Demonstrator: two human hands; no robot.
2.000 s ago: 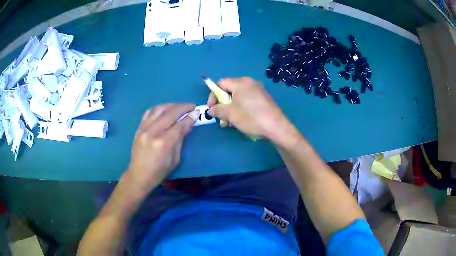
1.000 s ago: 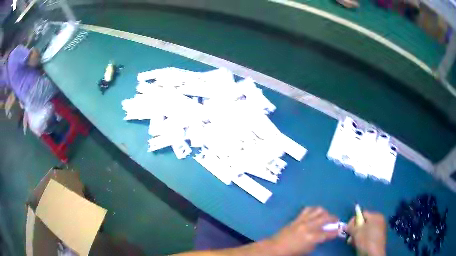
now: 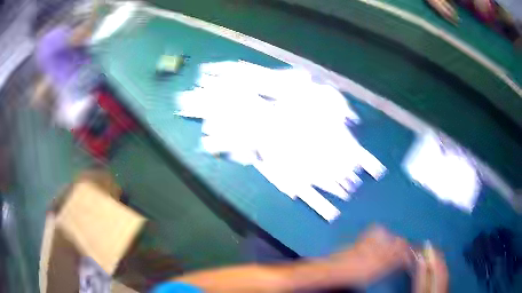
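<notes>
The picture is blurred. My left hand [image 3: 380, 249] and my right hand [image 3: 430, 271] are close together at the lower right, over the bench. The pale handle of the hand tool [image 3: 427, 249] shows at my right hand. Whether a white housing is between my hands cannot be made out. A large heap of white housings [image 3: 280, 126] lies left of my hands. A row of fitted housings [image 3: 443, 171] lies by the far rail. A blurred heap of small black parts [image 3: 493, 257] lies right of my right hand.
A pale yellow object with dark ends [image 3: 170, 63] lies beyond the heap. A person in purple [image 3: 63, 57] sits by a red stool [image 3: 103, 129] at the upper left. An open cardboard box [image 3: 100, 223] is on the floor at the lower left. A metal rail [image 3: 366, 94] edges the bench.
The view swung far left after the first frame, then slightly further, so the bench things shifted right and blurred. My hands remain close together; the white piece seen between them earlier is no longer distinct.
</notes>
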